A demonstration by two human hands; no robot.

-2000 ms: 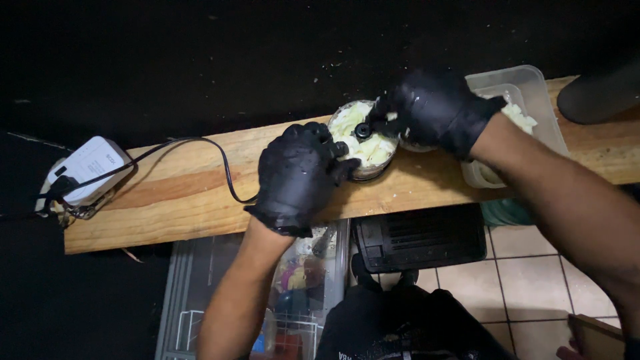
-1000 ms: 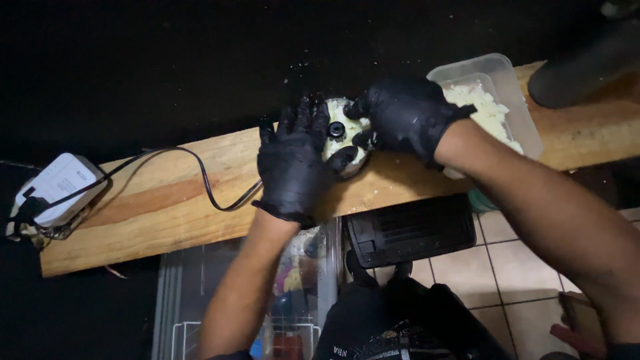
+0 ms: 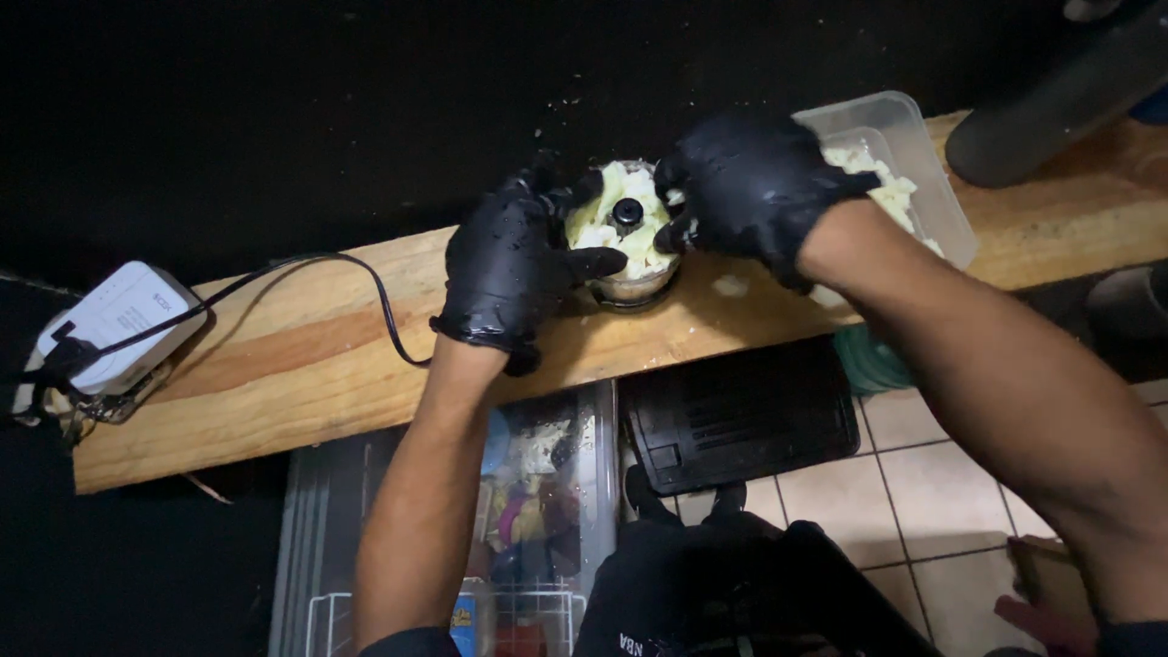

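Observation:
A clear food chopper bowl stands on the wooden board, full of pale green-white cut vegetable pieces around a black central hub. My left hand, in a black glove, is at the bowl's left side, its thumb over the pieces at the front rim. My right hand, also gloved in black, is at the bowl's right side with its fingertips at the pieces; whether they pinch any cannot be told. Right of it, a translucent plastic container holds more pale pieces, partly hidden by the hand.
The wooden board runs across the view. A white power device with a black cable lies at its left end. A dark cylindrical object stands behind right. Below are a glass-topped cabinet and a black plastic crate.
My left hand's fingers, spread flat beside the bowl a second ago, now curl around its side with the thumb over the front. My right hand remains at the bowl's right side.

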